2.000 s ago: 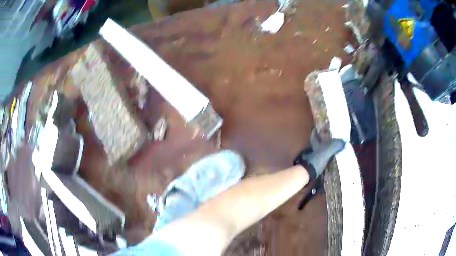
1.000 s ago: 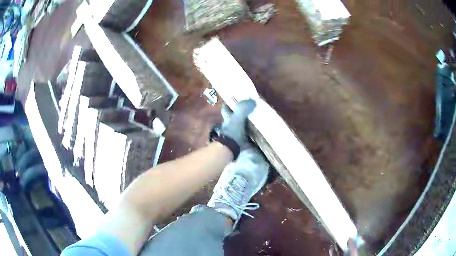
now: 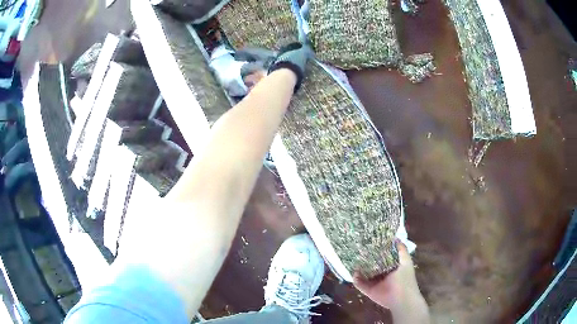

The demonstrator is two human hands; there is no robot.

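Note:
A long speckled cut bundle [image 3: 351,171] slants down the middle, its brown-grey cut side facing up, with white paper along its left edge. My left hand [image 3: 292,62], in a grey glove with a dark wrist strap, holds it near its upper part; the fingers are partly hidden. My bare right hand [image 3: 386,285] grips its lower end near the bottom of the view.
Speckled stacks lie at the top centre [image 3: 354,31] and top right [image 3: 484,88]. White-topped bundles [image 3: 95,120] crowd the left on the reddish-brown table [image 3: 481,221]. My white shoe [image 3: 294,269] stands below the held bundle. A curved lay edge [image 3: 557,285] is at lower right.
My left hand has moved up and the held bundle has rolled from its white top to its speckled side. My right hand now shows fully at its lower end.

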